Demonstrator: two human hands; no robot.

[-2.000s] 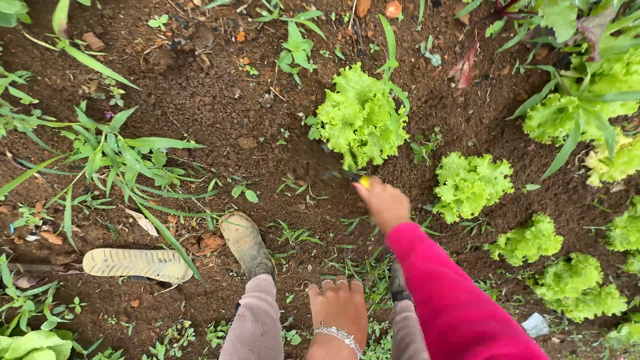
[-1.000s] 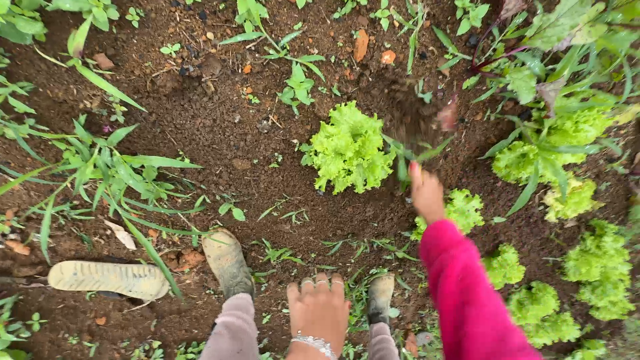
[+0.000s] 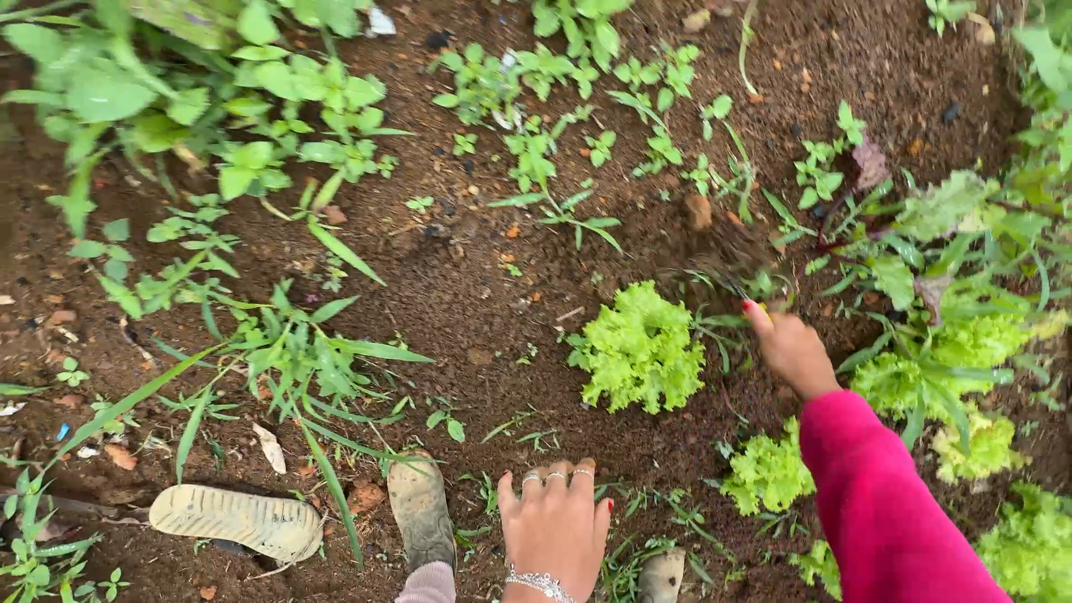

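Observation:
My right hand [image 3: 790,347], in a pink sleeve, grips a small hand tool by its yellow handle [image 3: 764,310]. Its dark metal end is blurred against loose soil and weeds, so its exact kind cannot be told. Just left of and below the tool, a light green lettuce plant [image 3: 643,347] grows in brown soil. Rings and a silver bracelet are on my left hand [image 3: 554,528], which holds nothing, palm down with fingers slightly apart, between my boots and below the lettuce.
More lettuces [image 3: 769,471] grow at the lower right, beside a leafy plant with purple stems [image 3: 934,218]. Grassy weeds [image 3: 306,360] spread at the left. A shoe sole [image 3: 239,521] lies by my muddy boot [image 3: 421,511]. Small weeds [image 3: 536,155] dot the upper soil.
My right hand has moved from the lettuce's lower edge, two seconds ago, to its upper right side, still holding the tool. Soil there is disturbed. My left hand stays low between the boots.

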